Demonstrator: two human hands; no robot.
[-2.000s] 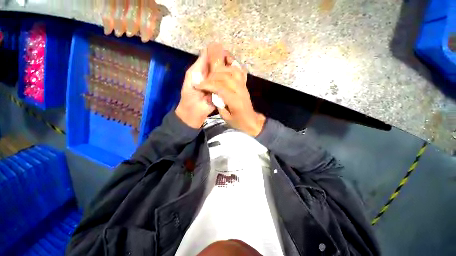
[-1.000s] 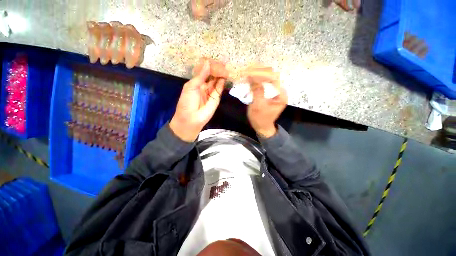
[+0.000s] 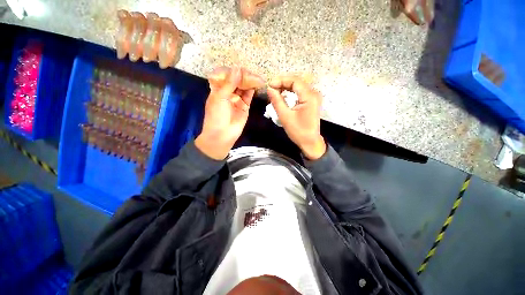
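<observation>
My left hand [image 3: 224, 115] is over the front edge of the bench. Its thumb and fingers are pinched on what looks like a soft-plastic lure body [image 3: 251, 79], whose outline is hard to tell from the fingers. My right hand [image 3: 304, 115] is just to its right, with a crumpled white wiping cloth [image 3: 273, 113] held in the palm and fingers. Its thumb and forefinger tips meet the narrow end of the piece. A row of several glossy amber-brown pieces [image 3: 151, 39] lies side by side at the bench edge, upper left.
The speckled bench [image 3: 368, 75] carries loose brown pieces [image 3: 415, 9] at the top and a blue bin [image 3: 460, 69] at right. White scraps lie at both far ends. Below left are a blue tray of arranged pieces [image 3: 124, 112], a pink-piece bin [image 3: 26, 86] and stacked blue crates [image 3: 26, 230].
My hands were clasped together two seconds ago, then came apart; now their fingertips meet at the piece. The view has shifted, showing more of the bench and blue bin.
</observation>
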